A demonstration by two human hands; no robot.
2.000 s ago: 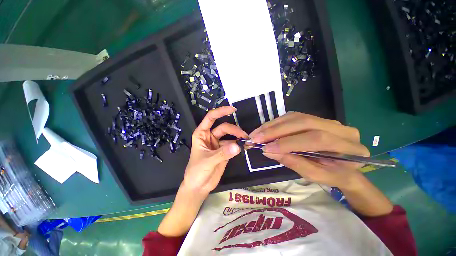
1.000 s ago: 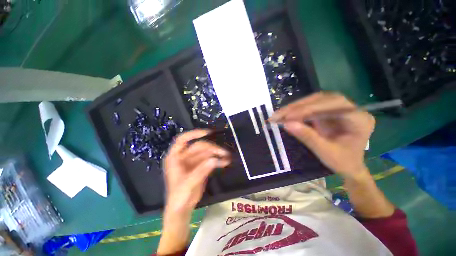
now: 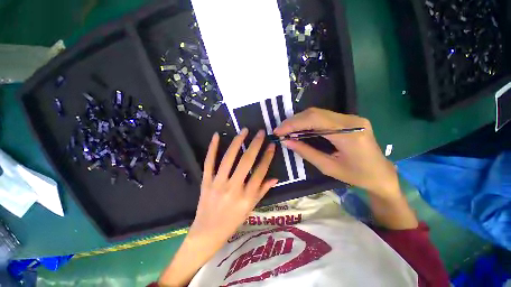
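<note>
The adhesive sheet (image 3: 244,53) lies over the right compartment of the black divided tray (image 3: 168,120). Its near end is black with narrow white lines. My left hand (image 3: 238,174) lies palm down on the black end, fingers spread, with nothing visible in it. My right hand (image 3: 336,146) holds the tweezers (image 3: 330,132) like a pen, their tips on the sheet beside my left fingertips. Whether the tips hold a piece is too small to tell. Small electronic parts (image 3: 193,84) lie on both sides of the sheet.
A pile of dark small parts (image 3: 120,134) fills part of the left compartment. Another black tray with parts (image 3: 428,61) stands at the right. White liner scraps (image 3: 28,185) lie at the left. Blue fabric (image 3: 459,179) shows at the right, below the bench edge.
My left hand has moved from over the tray onto the sheet and spread flat. The tweezers have come down to the black end. The view has shifted, so the tray sits further left.
</note>
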